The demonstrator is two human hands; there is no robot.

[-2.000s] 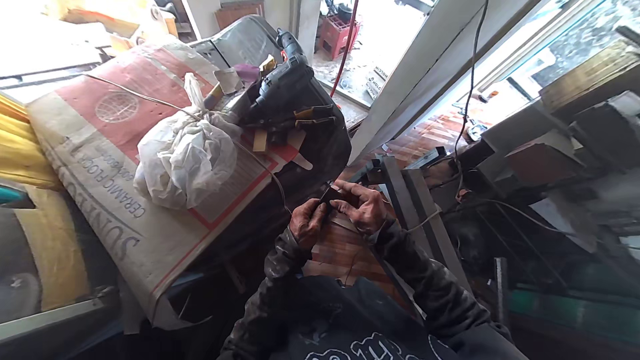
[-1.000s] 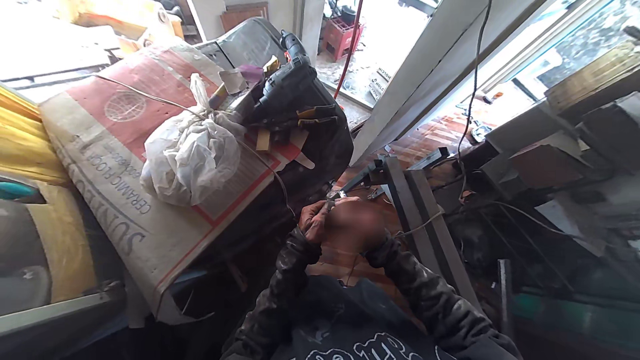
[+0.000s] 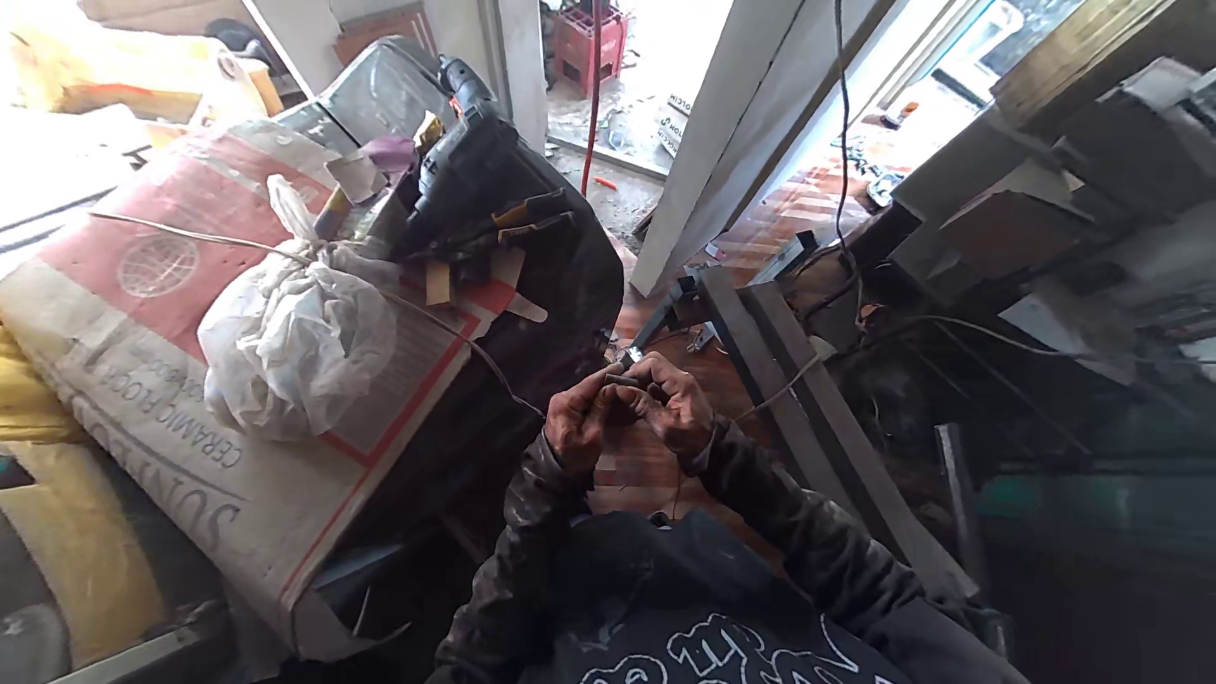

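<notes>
My left hand [image 3: 578,418] and my right hand [image 3: 676,404] meet in front of my chest, fingertips close together. Between them is a small dark cylindrical piece [image 3: 622,380], pinched by the fingers of both hands; its exact kind cannot be told. A thin cord [image 3: 503,375] runs from the cardboard toward my left hand, and another cord [image 3: 784,388] lies to the right of my right hand. Whether either joins the small piece is hidden by the fingers. Just beyond the fingertips, a small shiny metal part [image 3: 635,353] shows.
At left, a flattened cardboard box [image 3: 380,475] carries a tied white plastic bag [image 3: 299,332]. A power drill [image 3: 465,114] and pliers-like hand tools [image 3: 532,214] lie behind it. Long metal bars [image 3: 807,380] lean at right, near stacked boards [image 3: 1007,218]. A red crate [image 3: 589,47] stands beyond the doorway.
My right hand, blurred one second ago, is again seen close against my left hand. The fingers of both hands have shifted around the small dark piece.
</notes>
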